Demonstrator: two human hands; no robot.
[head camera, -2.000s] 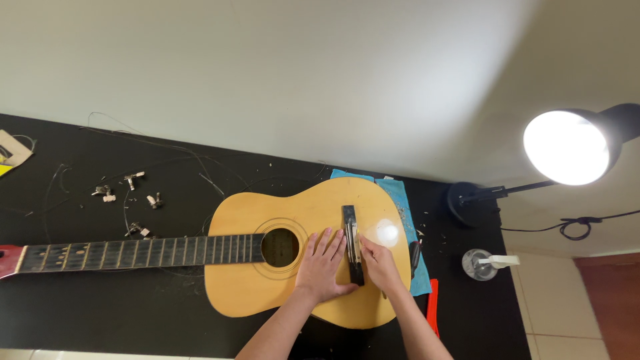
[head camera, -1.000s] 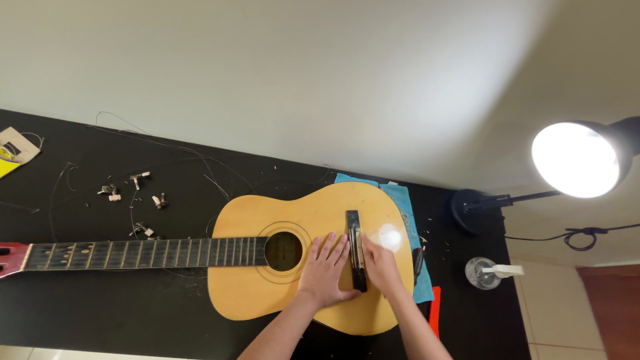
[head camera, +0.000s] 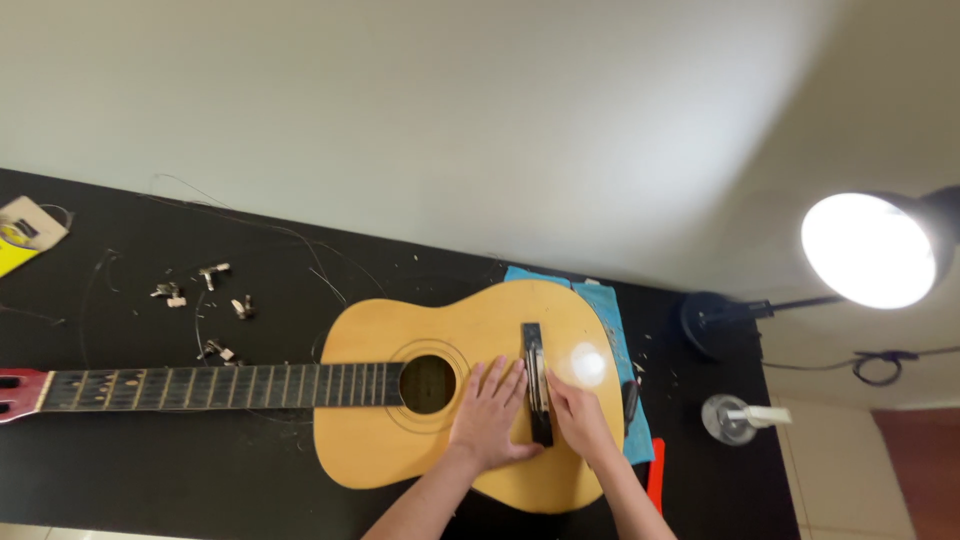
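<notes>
An acoustic guitar (head camera: 367, 450) without strings along its fretboard (head camera: 262, 386) lies face up, its red headstock (head camera: 22, 394) at the left edge. My left hand (head camera: 491, 412) rests flat on the top between the soundhole (head camera: 427, 384) and the black bridge (head camera: 533, 334), fingers spread, thumb near the bridge's lower end. On the other side of the bridge, my right hand (head camera: 581, 420) is curled with its fingertips at the bridge's middle. Whether something small is held in those fingertips cannot be told. A blue cloth (head camera: 639, 431) lies partly under the guitar body.
Several metal tuning machines (head camera: 212, 276) and loose strings (head camera: 307, 240) lie on the black table (head camera: 150, 480). A card packet (head camera: 37, 225) is far left. Right of the guitar are a red object (head camera: 655, 472), a black-handled tool (head camera: 631, 401), a lit desk lamp (head camera: 870, 251) and a clear spray bottle (head camera: 729, 420).
</notes>
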